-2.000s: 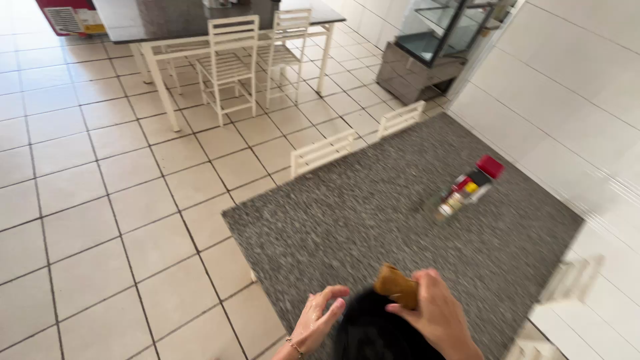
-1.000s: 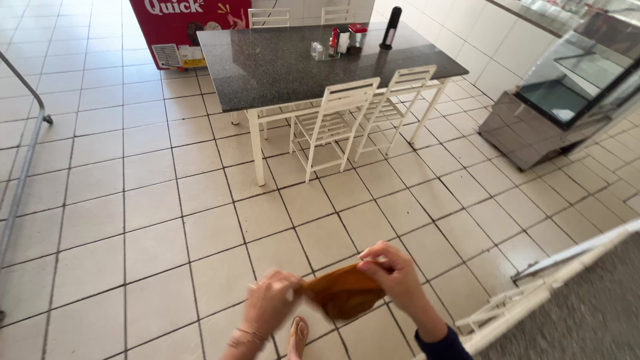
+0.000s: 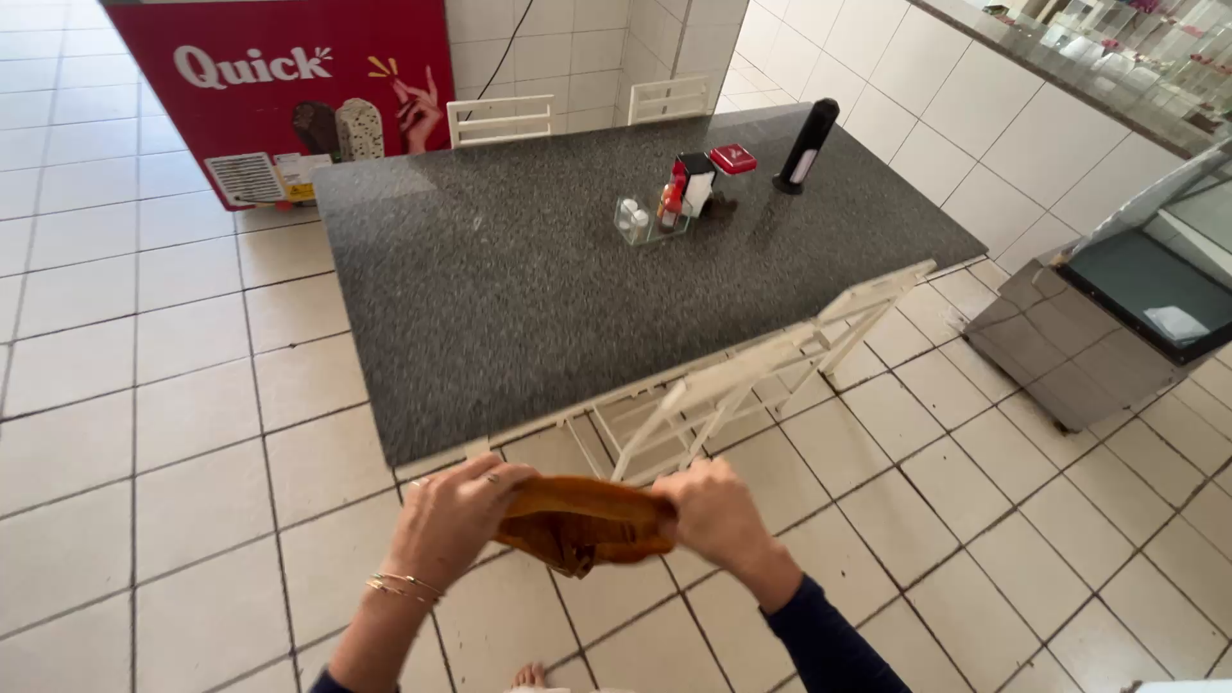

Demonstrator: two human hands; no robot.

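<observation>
Between my hands an orange-brown fabric or leather item (image 3: 592, 496) is held stretched, its mouth partly spread and its lower part sagging in folds; which material it is I cannot tell. My left hand (image 3: 462, 520), with a ring and thin bracelets at the wrist, grips its left end. The right end is in the fist of my right hand (image 3: 714, 510), below a dark blue sleeve. Both hands are just in front of the near edge of a dark granite table (image 3: 500, 318).
On the table stand a glass caddy (image 3: 630, 223) with shakers and a sauce bottle, a napkin holder (image 3: 695, 183), a red box (image 3: 732, 159) and a black cylindrical dispenser (image 3: 808, 144). White chairs (image 3: 770, 361) flank it. A red freezer (image 3: 289, 96) is behind left, a display case (image 3: 1107, 318) right.
The view has moved from the grey table with a black item to the granite table, now closer. The orange-brown item, bunched by my right hand at first, is now spread between both hands.
</observation>
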